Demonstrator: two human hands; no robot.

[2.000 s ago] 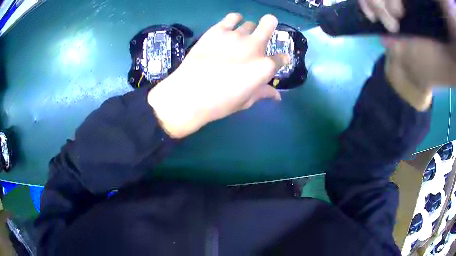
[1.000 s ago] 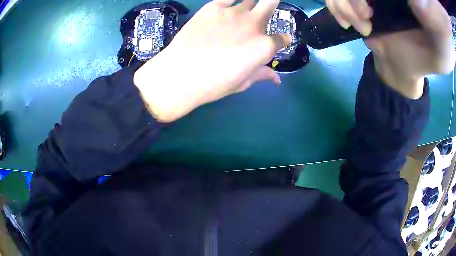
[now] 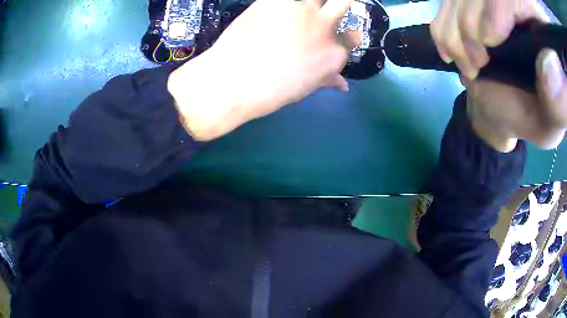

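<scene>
A black camera housing (image 3: 367, 67) with a silvery circuit board (image 3: 355, 25) lies at the top centre-right, its top cut off by the frame. My left hand (image 3: 267, 62) lies over its left part, with a finger on the board and the thumb at its lower side. My right hand (image 3: 491, 68) grips a black electric screwdriver (image 3: 413, 46), its front end pointing left at the housing's right edge. The bit's contact point is too small to tell. A second housing (image 3: 152, 46) with a board (image 3: 182, 15) and yellow wire loops lies to the left, partly behind my left hand.
The green bench top (image 3: 323, 143) is shiny, and its front edge runs close to my body. Cartons of white-and-black round units (image 3: 522, 251) stand below the bench at the lower right. A dark thing, too cut off to name, shows at the left frame edge.
The bench and housings have shifted up in view. The screwdriver has come from the upper right to the right housing's edge and now lies more level. My left hand stays on that housing.
</scene>
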